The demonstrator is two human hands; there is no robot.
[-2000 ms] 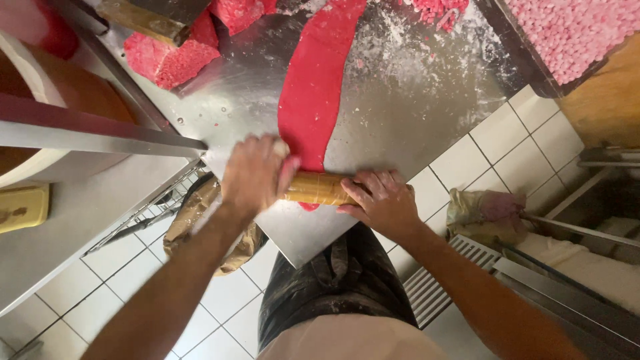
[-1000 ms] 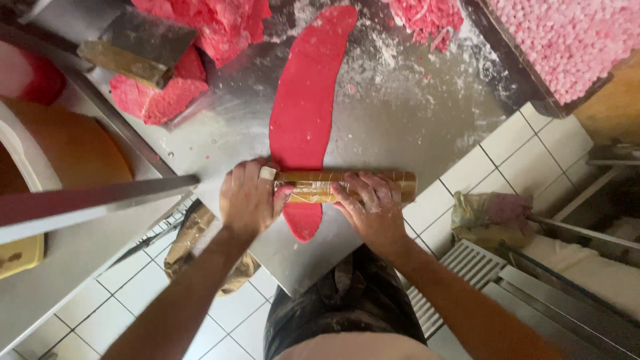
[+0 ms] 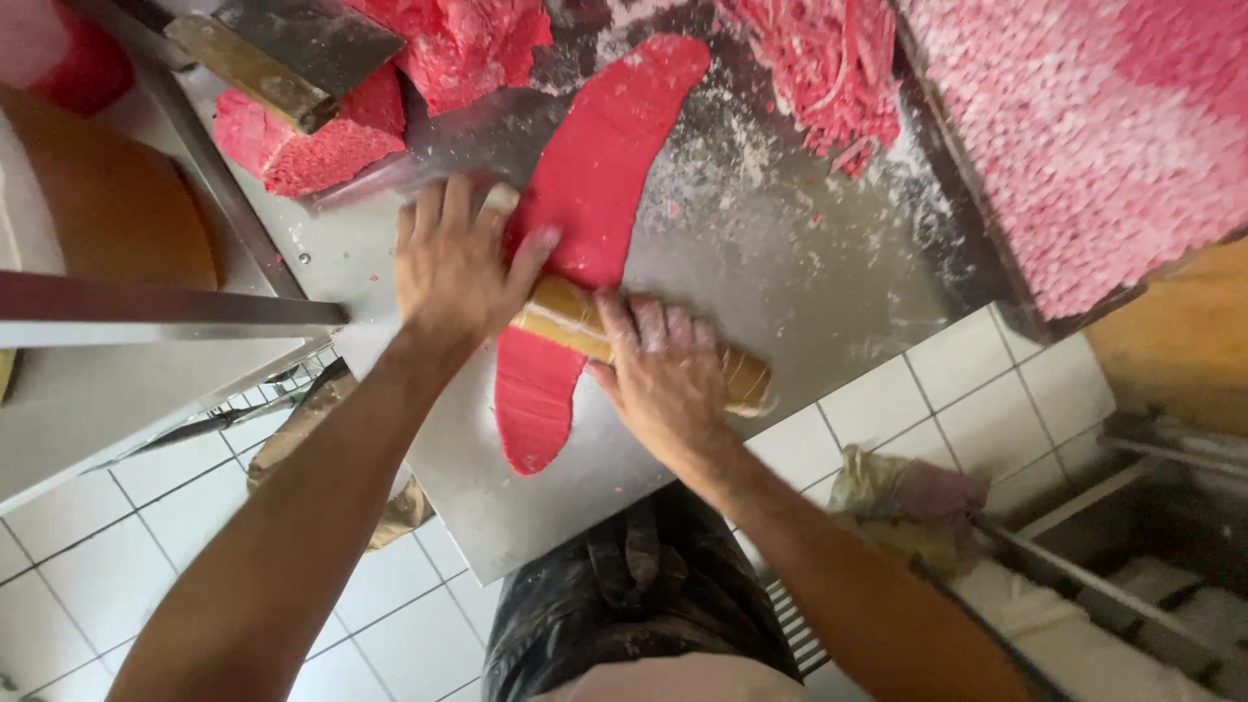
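Note:
A long strip of red dough [image 3: 609, 161] lies flat on the steel worktop [image 3: 819, 292]. Across its lower half rests a wooden rolling pin [image 3: 749, 380], slanting down to the right. My left hand [image 3: 463, 253] is at the pin's left end, its fingers spread and partly over the dough's left edge; whether it grips the pin is hidden. My right hand [image 3: 663, 366] lies over the pin's middle, fingers curled onto it. The dough's rounded near end shows below the pin, between my wrists.
A wood-handled scraper [image 3: 253, 73] rests on a pink-red dough block [image 3: 336, 136], beside another lump [image 3: 468, 49]. Dough strands [image 3: 829, 68] lie at the back. A tray [image 3: 1014, 283] of small pink pieces stands right, a metal bar [image 3: 175, 310] juts in left.
The rolling pin has turned from about level to a slant, its right end lower. My left hand has moved up along the dough's left edge. More dough showed under the pin one second ago than two seconds ago.

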